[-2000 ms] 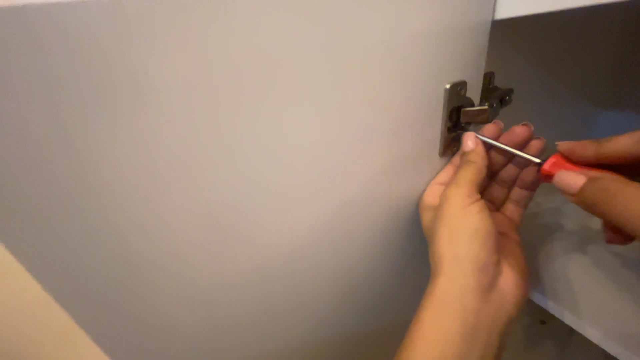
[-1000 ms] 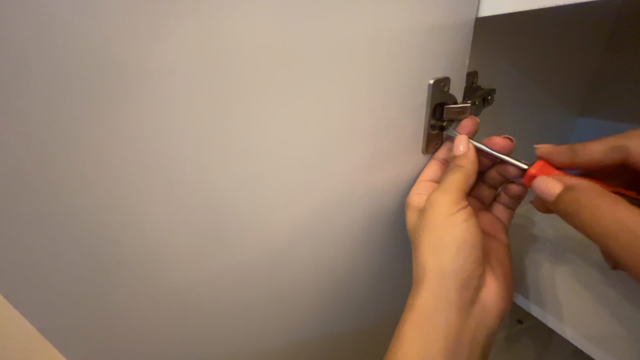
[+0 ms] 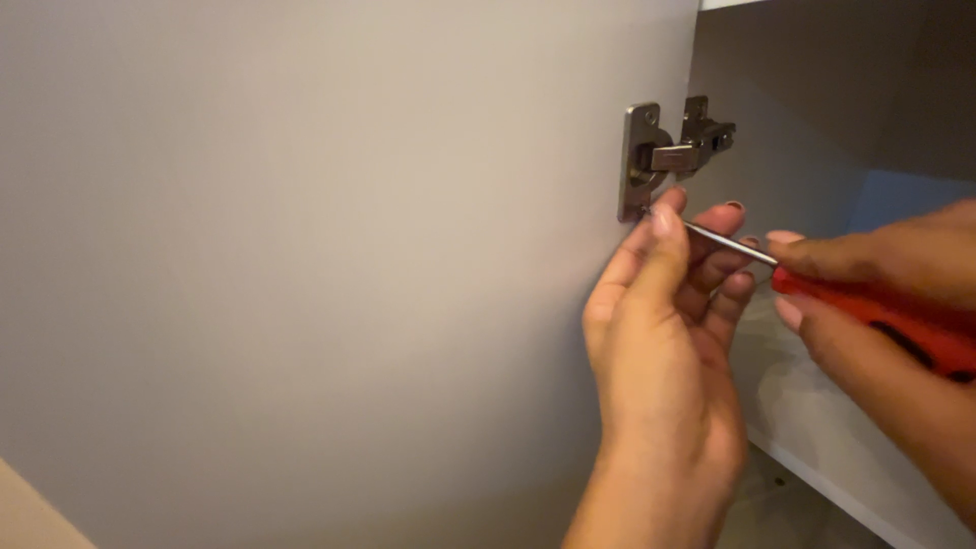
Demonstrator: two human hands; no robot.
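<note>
A metal concealed cabinet hinge (image 3: 672,158) joins the pale cabinet door (image 3: 343,229) to the side wall inside the cabinet. My left hand (image 3: 663,343) is just below the hinge, its thumb and index finger pinched around the tip end of a screwdriver's metal shaft (image 3: 732,244), at the lower screw hole of the hinge's cup plate (image 3: 633,206). The other fingers are loosely curled. At the right, my right hand (image 3: 877,328) grips the red screwdriver handle (image 3: 846,301) between thumb and fingers. The screwdriver's tip and any screw there are mostly hidden by my left fingertips.
Behind my hands is the cabinet's interior, with a pale shelf (image 3: 808,404) at lower right and a bluish patch (image 3: 907,198) at the back. A white cabinet edge (image 3: 732,4) runs along the top. The wide door fills the left side.
My right hand has loosened its fingers around the screwdriver handle, showing more of the red handle than one second ago. The left hand remains just below the hinge.
</note>
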